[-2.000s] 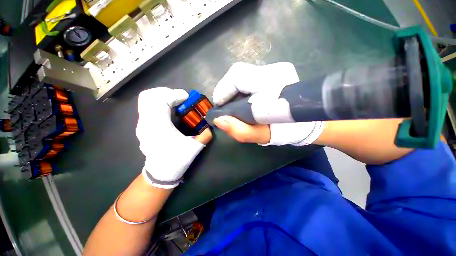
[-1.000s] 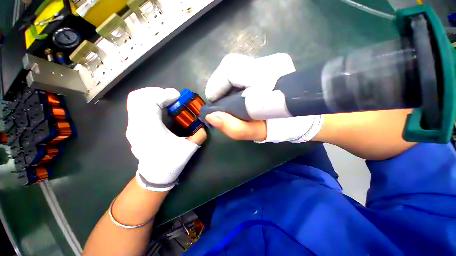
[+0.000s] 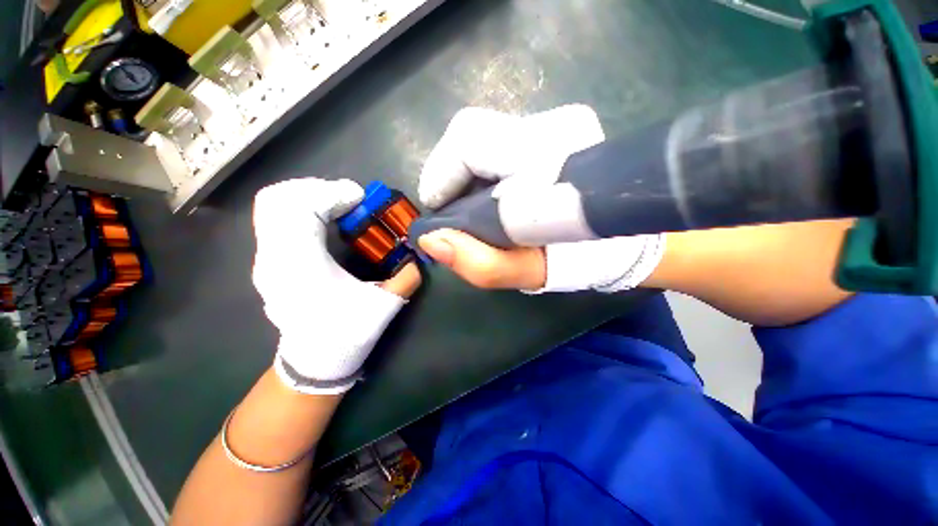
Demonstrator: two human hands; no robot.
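My left hand [image 3: 314,272], in a white knit glove with a bare thumb tip, grips a coil component [image 3: 383,230] with orange copper windings and blue ends. My right hand [image 3: 514,200], gloved with a bare thumb, grips a thick dark grey dispensing syringe [image 3: 638,193]. The syringe's front end is at the coil's right side; its very tip and any glue there cannot be made out. A green adapter head [image 3: 921,144] caps the syringe's rear, cut off by the right edge.
A pale metal fixture [image 3: 278,87] with clear upright slots lies at the upper left. Behind it is a black and yellow box with a round dial [image 3: 130,79]. A coil batch [image 3: 77,272] stands at the left. A clear hose [image 3: 766,12] lies at the top right.
Both hands, with the coil and syringe, sit slightly further left in the picture. The fixture and coil batch have also shifted left in view. The syringe's rear end appears larger and closer.
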